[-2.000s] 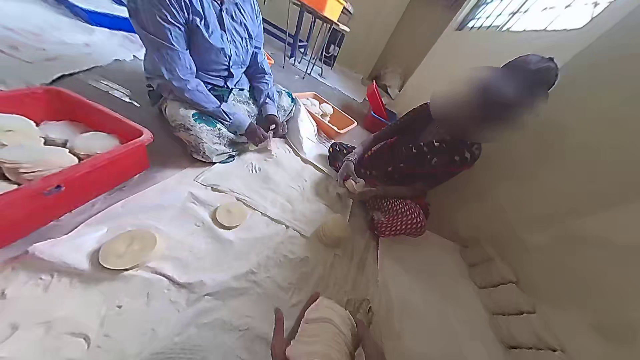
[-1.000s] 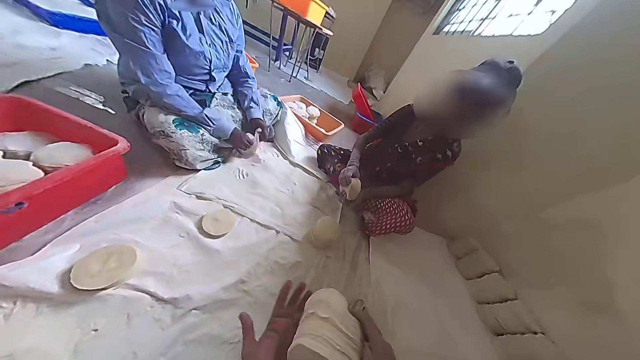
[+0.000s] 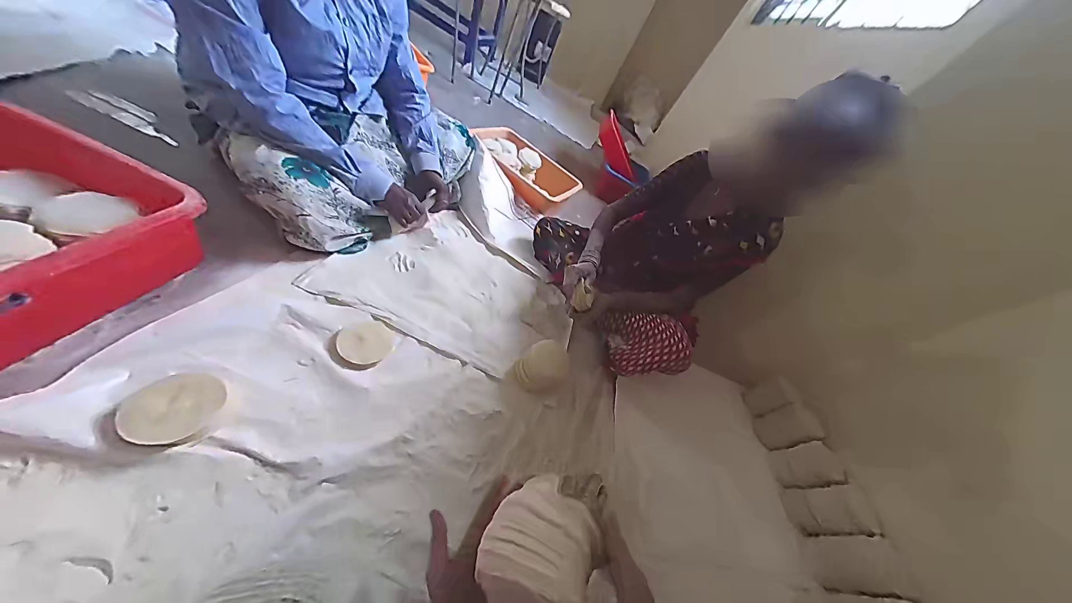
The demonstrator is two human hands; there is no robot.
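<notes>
At the bottom centre, a stack of pale, flat dough discs (image 3: 536, 536) lies tilted between my two hands. My left hand (image 3: 459, 548) cradles its left side, thumb standing away and fingers partly hidden behind the stack. Against its right side is my right hand (image 3: 615, 548), whose fingers are mostly hidden. A small dark-looking bundle (image 3: 584, 490) shows at the stack's upper right; I cannot tell what it is. Beyond my hands, another disc stack (image 3: 543, 366) stands on the flour-dusted cloth (image 3: 419, 419). Farther left lie a small round stack (image 3: 364, 344) and a wider one (image 3: 172, 409).
A red plastic tub (image 3: 100, 260) with discs stands at left. A person in a blue shirt (image 3: 310, 75) and a person in dark patterned clothes (image 3: 670, 243) sit across, both handling small pieces. An orange tray (image 3: 536, 188) stands between them. Several pale blocks (image 3: 808, 465) line the right wall.
My left hand's fingers, spread beside the stack a second ago, now lie more behind it. The seated person at right has lowered the piece in their hands slightly.
</notes>
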